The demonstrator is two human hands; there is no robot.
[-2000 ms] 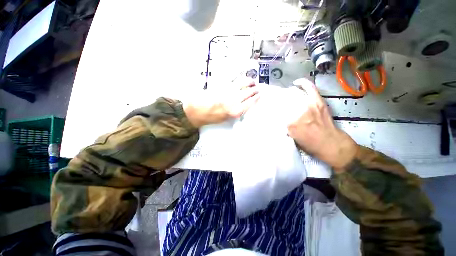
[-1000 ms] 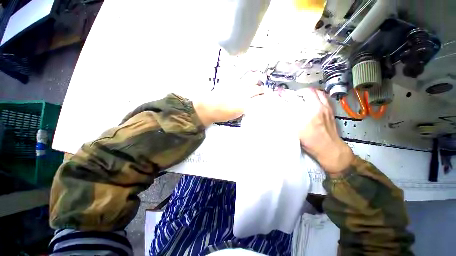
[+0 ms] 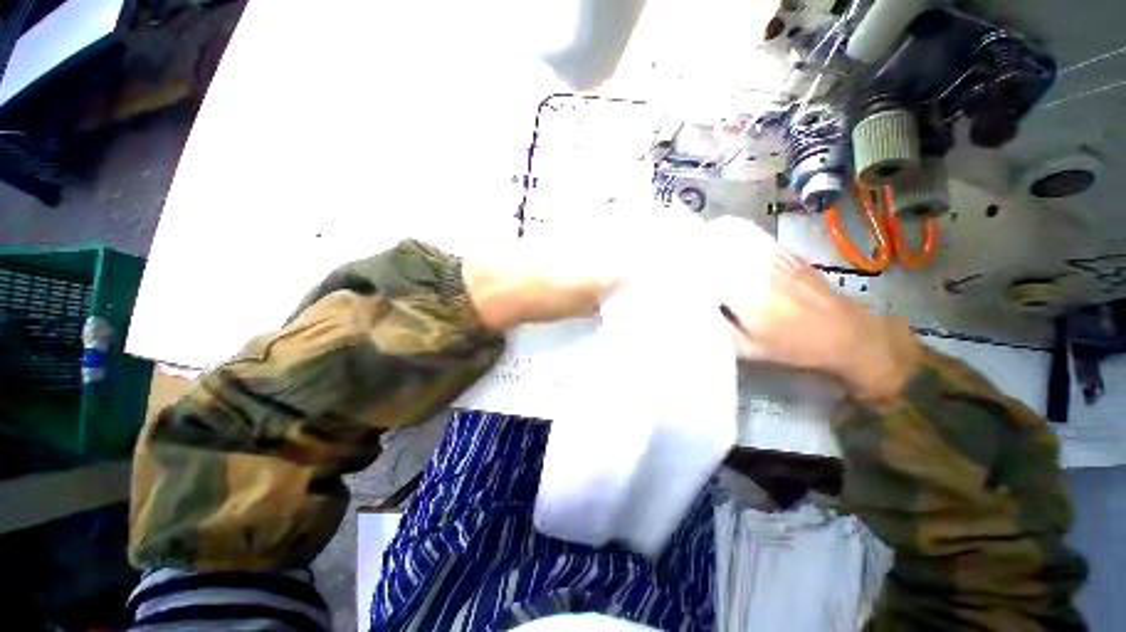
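A white fabric piece [image 3: 654, 395] lies on the near part of the machine bed and hangs over the table edge onto the lap. My left hand [image 3: 550, 290] is at its left side; the fingertips are lost in glare, so its grip is unclear. My right hand [image 3: 803, 315] is on the fabric's right side with fingers bent around its upper right part. The needle plate area [image 3: 692, 198] shows just beyond the fabric. The fabric's upper edge is overexposed.
Orange-handled scissors [image 3: 879, 235] lie beside the ribbed tension knobs [image 3: 887, 148] of the machine head at right. White layered cloth [image 3: 790, 568] sits right of the lap. A green crate [image 3: 74, 346] stands at left. The table edge [image 3: 494, 401] runs before the striped apron.
The fabric's upper end and both hands are now nearer the wearer, uncovering the plate area. The right hand has turned and its fingers bend more. The camera view has also shifted.
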